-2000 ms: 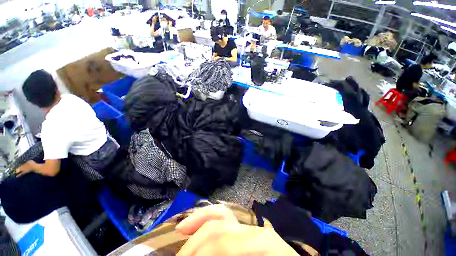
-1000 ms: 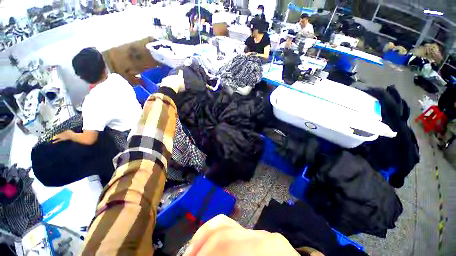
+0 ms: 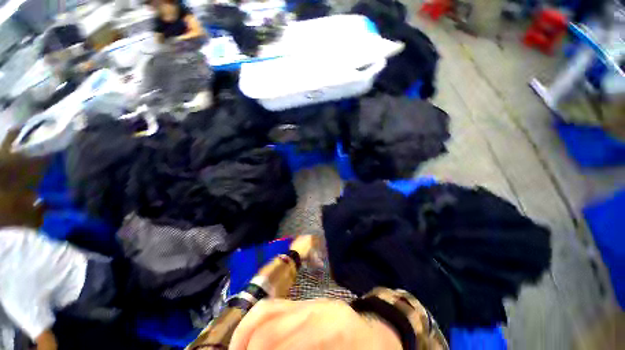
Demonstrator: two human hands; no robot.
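The frame is blurred. My left hand [image 3: 306, 250], in a tan plaid sleeve with a black cuff, is low at the centre, in front of a blue bin and over checked fabric; its fingers are too blurred to read. My right hand [image 3: 312, 327] is large and very close at the bottom edge, cut off; its fingers and anything in it cannot be made out. Black cut pieces [image 3: 377, 239] lie heaped over a blue bin [image 3: 480, 338] right of my hands. A heap of black puffy garments [image 3: 226, 171] lies ahead on the left, with checked fabric pieces [image 3: 171, 243] below it.
A long white plastic tub [image 3: 312, 65] stands ahead. Another black heap [image 3: 397, 133] lies over a bin below it. A person in a white shirt [image 3: 41, 273] sits at the left edge. Red stools [image 3: 545, 31] and blue bins [image 3: 606, 225] are at right. Speckled floor [image 3: 480, 116] runs between.
The view has swung right and down. My left hand has come back from the far black heap to low centre. My right hand stays close at the bottom edge.
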